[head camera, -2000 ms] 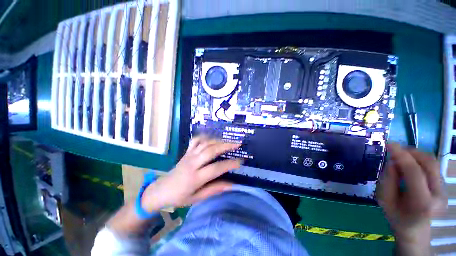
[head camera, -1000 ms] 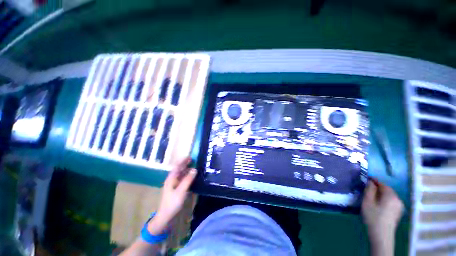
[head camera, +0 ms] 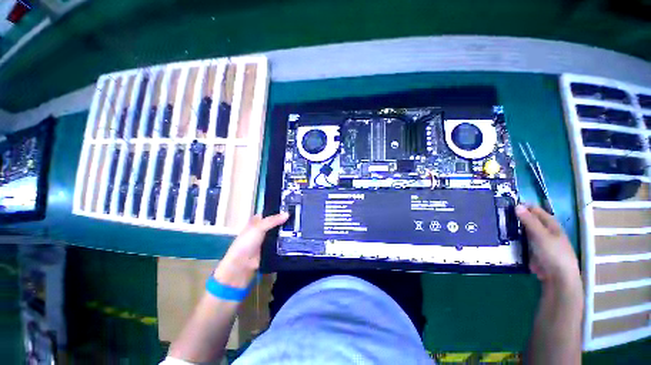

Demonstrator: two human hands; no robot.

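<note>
The open laptop base (head camera: 400, 249) lies on a black mat (head camera: 321, 100) on the green bench. Its black battery pack (head camera: 385, 210) with white print sits below the mainboard (head camera: 385, 167) and two round fans, left (head camera: 313, 142) and right (head camera: 467, 135). My left hand (head camera: 246, 249), with a blue wrist strap (head camera: 227, 287), grips the laptop's lower left side, thumb on top. My right hand (head camera: 549, 246) grips the lower right side. The fingers underneath are partly hidden, so I cannot tell whether they also hold the mat.
A white compartment tray (head camera: 246, 142) with narrow black parts lies left. Another tray (head camera: 589, 214) with black parts lies right. Tweezers (head camera: 535, 171) lie right of the laptop. Another dark unit (head camera: 21, 171) is at the far left. A cardboard box (head camera: 175, 299) is below the bench.
My left hand has moved off the battery to the laptop's left side. My right hand has closed on the right side. The view has shifted, and the laptop appears sharper than one second ago.
</note>
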